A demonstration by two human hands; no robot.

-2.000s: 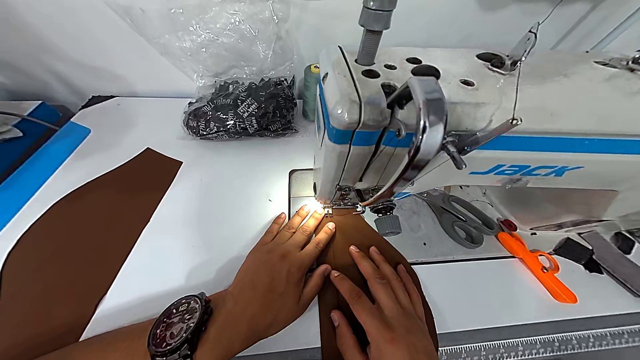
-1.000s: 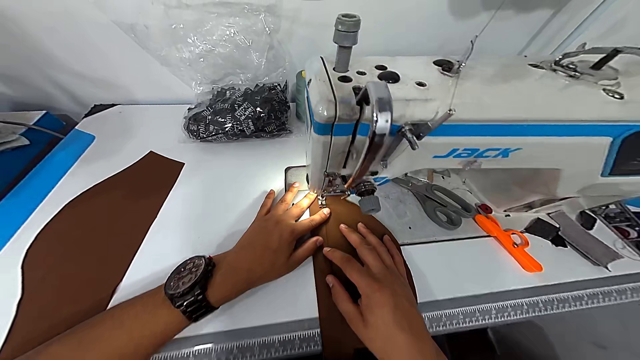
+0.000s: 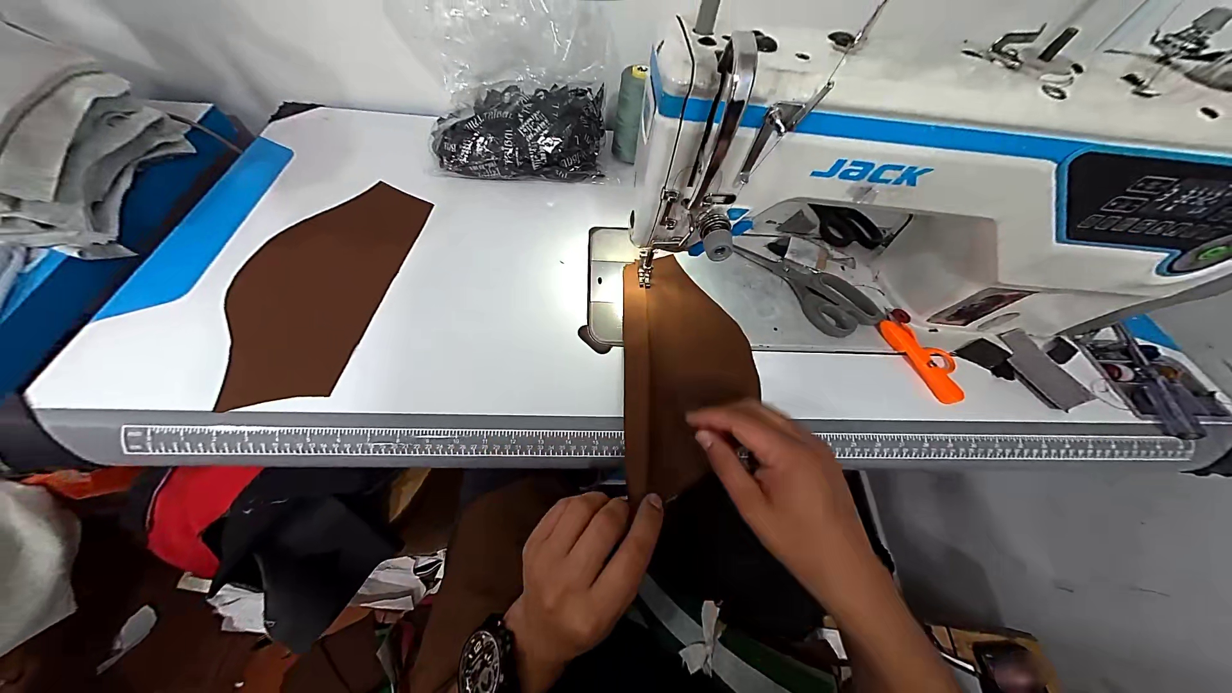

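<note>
A brown fabric piece (image 3: 698, 356) lies under the presser foot (image 3: 645, 272) of a white and blue Jack sewing machine (image 3: 895, 135) and hangs over the table's front edge. A narrow folded strip runs along its left side. My left hand (image 3: 592, 568), with a watch on the wrist, pinches the lower end of this strip between thumb and fingers. My right hand (image 3: 780, 481) is over the fabric's lower right side, thumb and index finger a little apart; whether it touches the cloth I cannot tell. Another brown fabric piece (image 3: 318, 294) lies flat at the left.
Behind stand a plastic bag of black labels (image 3: 520, 135) and a green thread spool (image 3: 630, 115). Grey-handled scissors (image 3: 818, 294) and an orange tool (image 3: 924, 361) lie right of the needle. A ruler tape (image 3: 385, 442) runs along the front edge. Grey cloth (image 3: 77, 154) is piled at the left.
Both hands have moved from beside the presser foot down toward the front edge. My left hand now grips the fabric's lower end. The view has shifted, showing more at the left and below.
</note>
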